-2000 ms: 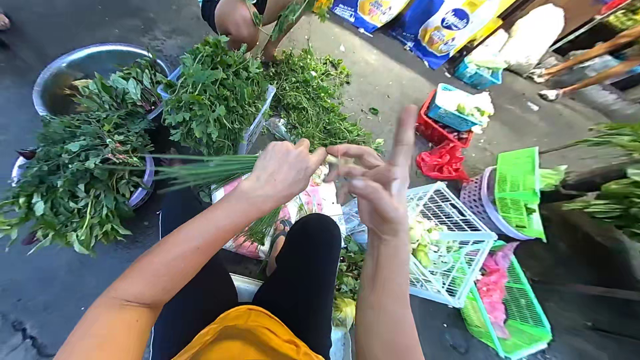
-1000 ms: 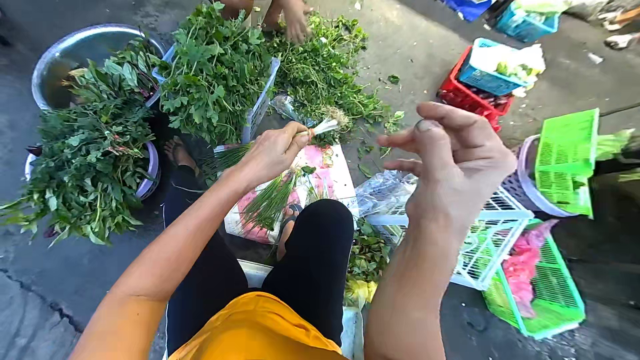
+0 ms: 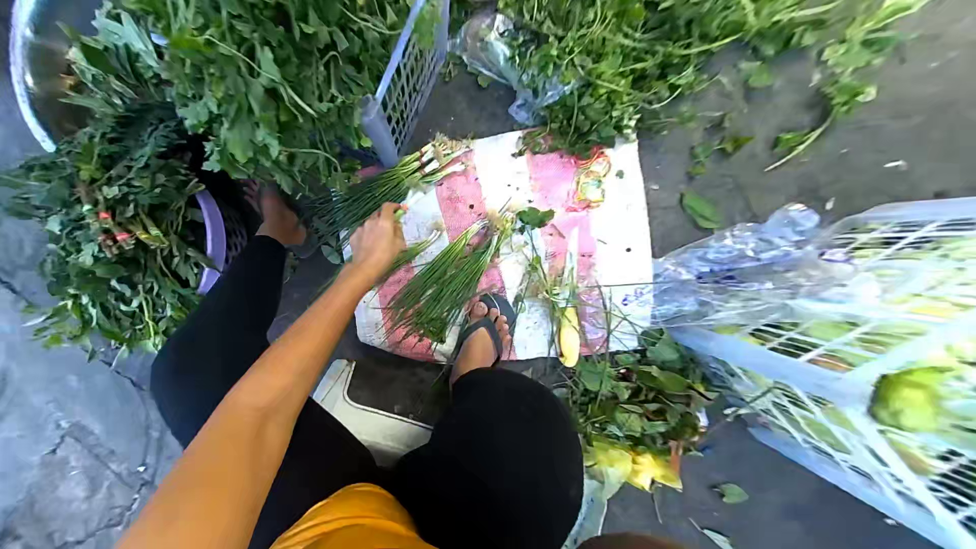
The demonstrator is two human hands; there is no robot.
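My left hand [image 3: 379, 238], with fingers curled, is at the left part of a pink-and-white striped woven sack [image 3: 614, 252]. It is beside a bunch of thin green onions with roots [image 3: 385, 191]; a small green bit shows at its fingertips, but its grip is unclear. More green onions [image 3: 450, 278] lie to its right, near my sandalled foot [image 3: 482, 332]. Red and yellow rubber bands [image 3: 592, 179] lie at the sack's upper right. A yellow-handled tool [image 3: 569, 335] rests near the lower edge. My right hand is out of view.
Leafy greens [image 3: 267, 84] heap over a grey-blue plastic crate [image 3: 408, 80] at upper left, beside a metal basin [image 3: 27, 76] and a purple basket [image 3: 213, 240]. Loose greens [image 3: 610, 65] lie beyond the sack. A white crate of vegetables [image 3: 801, 374] and clear plastic [image 3: 751, 252] stand right.
My left hand has moved from the banded onion bunch held up over the sack to the sack's left side. My right hand has left the view. The view has moved closer to the sack.
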